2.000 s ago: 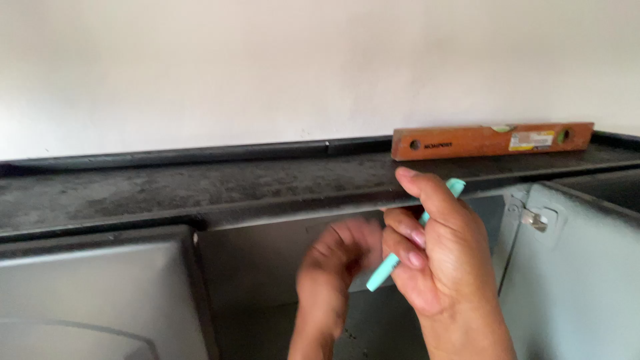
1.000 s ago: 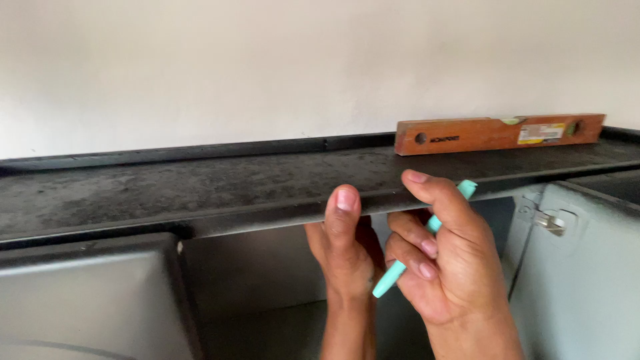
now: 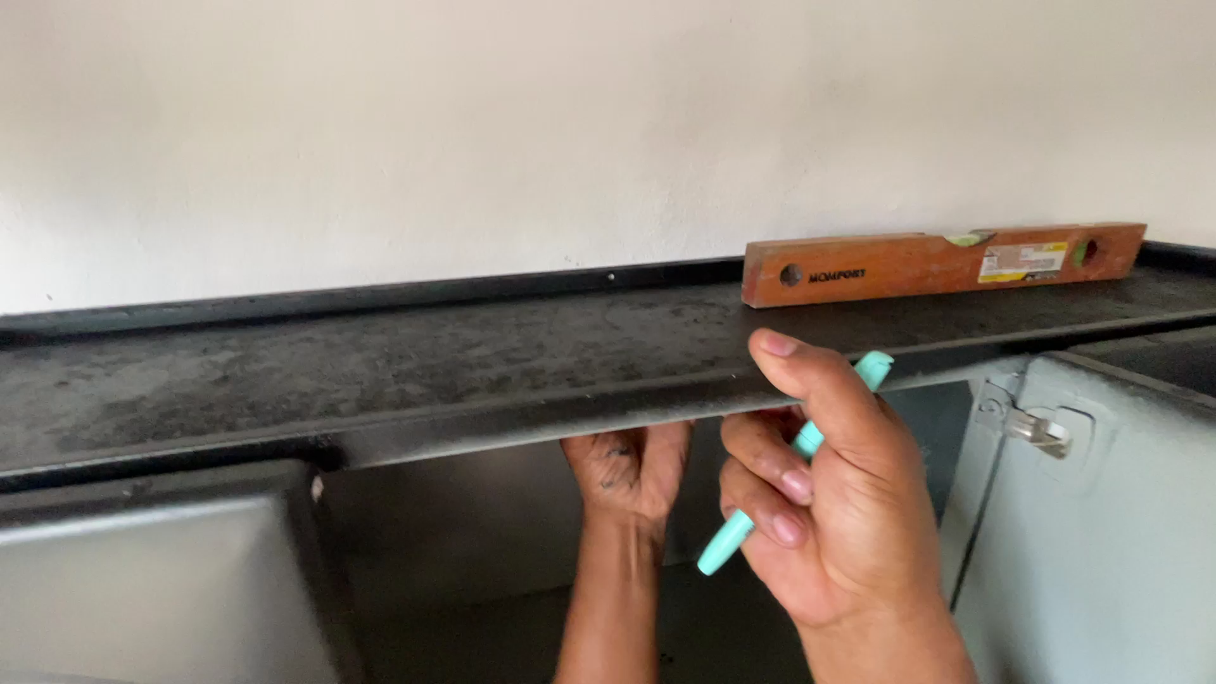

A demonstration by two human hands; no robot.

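Under the front edge of a black cabinet top (image 3: 380,366), my left hand (image 3: 635,470) reaches up with its palm toward me; its fingertips are hidden behind the edge, so whether they hold anything does not show. To its right, my right hand (image 3: 831,484) has a mint-green pen or marker (image 3: 727,543) held slantwise in its curled fingers, with the thumb raised in front of the cabinet's edge. An orange spirit level (image 3: 912,266) stands on its narrow side at the back right of the top, near the wall.
A grey cabinet door (image 3: 1111,532) stands swung out on the right, on a metal hinge (image 3: 1040,429). Another grey door (image 3: 161,570) is at the lower left. The dark cabinet interior (image 3: 456,532) lies between them. A raised black lip (image 3: 380,297) runs along the pale wall (image 3: 475,133).
My left hand, whose thumb showed in front of the edge a second ago, has gone under the top, hiding its fingertips. My right hand keeps the green pen or marker.
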